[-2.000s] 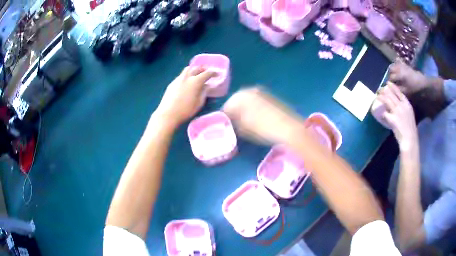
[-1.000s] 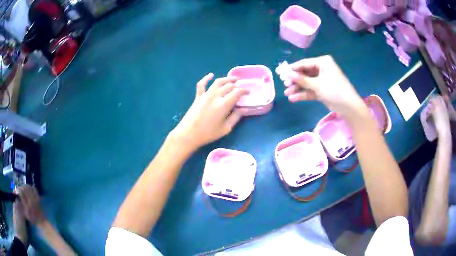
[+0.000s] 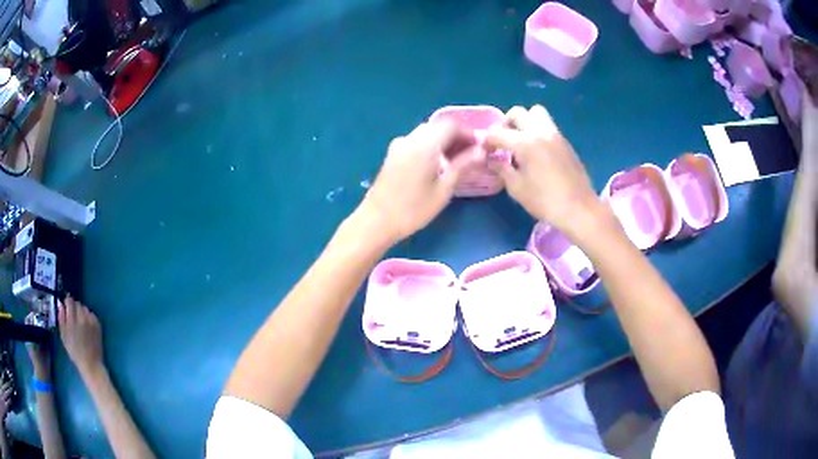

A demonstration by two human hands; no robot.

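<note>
A pink housing (image 3: 470, 116) stands in front of me between my hands, its open top facing up and partly hidden by my fingers. My left hand (image 3: 417, 179) grips its left side. My right hand (image 3: 545, 170) is at its right side, fingertips pinched on a small pink button piece (image 3: 499, 156), mostly hidden. Strapped housings with brown loops lie nearer me: one at left (image 3: 412, 305), one touching its right side (image 3: 508, 300), and others in a row toward the right (image 3: 639, 206).
An empty pink housing (image 3: 561, 40) stands farther back. Stacked housings (image 3: 686, 18) and loose button pieces (image 3: 731, 85) lie at upper right. A white sheet with black area (image 3: 735, 154) is at right. Another person's hand (image 3: 81, 332) is at left, near a black box (image 3: 45, 264).
My right hand has moved left from beside the housing onto its side, bringing the small piece. More strapped housings show at right, where a neighbour's hand held a pink part.
</note>
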